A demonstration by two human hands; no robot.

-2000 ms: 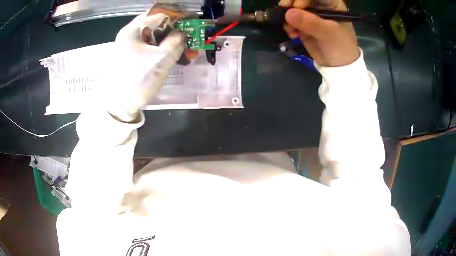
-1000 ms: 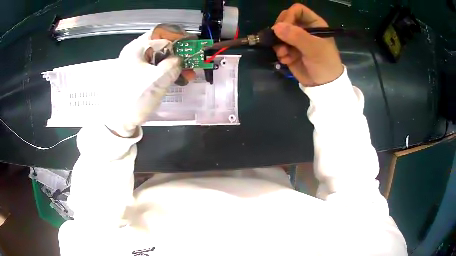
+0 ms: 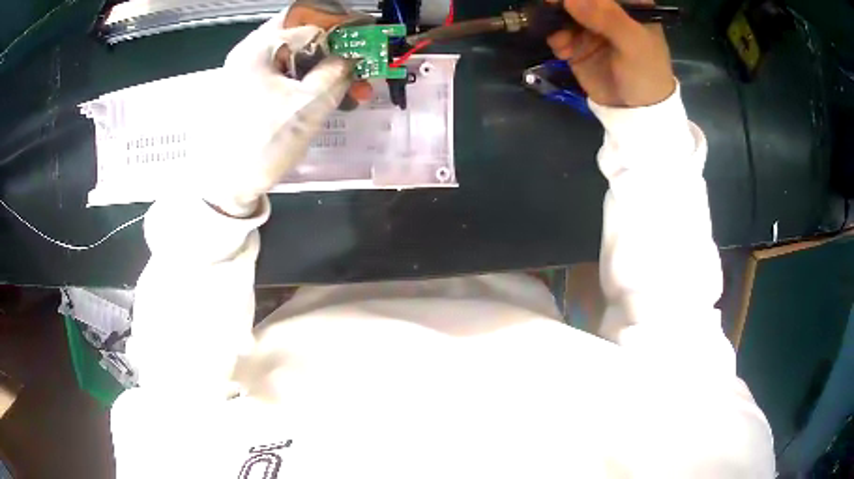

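My left hand (image 3: 298, 94), in a white glove with dirty fingertips, holds a small green circuit board (image 3: 367, 49) by its left edge, solder side up. A red wire (image 3: 412, 52) runs from the board's right side. My bare right hand (image 3: 613, 51) grips the dark handle of a soldering iron (image 3: 487, 25); its metal shaft points left to the board's upper right edge. Whether the tip touches is unclear. A short black lead (image 3: 398, 92) hangs below the board over the white vented cover (image 3: 393, 154), which is partly hidden by my left hand.
A long metal-and-white body (image 3: 187, 28) lies behind the cover. Blue-handled cutters (image 3: 562, 89) lie below my right hand. A black-and-yellow stand (image 3: 744, 47) is at upper right. A thin white wire (image 3: 80, 246) curves at left. A green crate (image 3: 84, 360) holds pale parts below the bench.
Compared with one second ago, the bench and hands appear higher in view. My right hand and the iron have shifted right, and the cutters show more. The board remains in my left hand.
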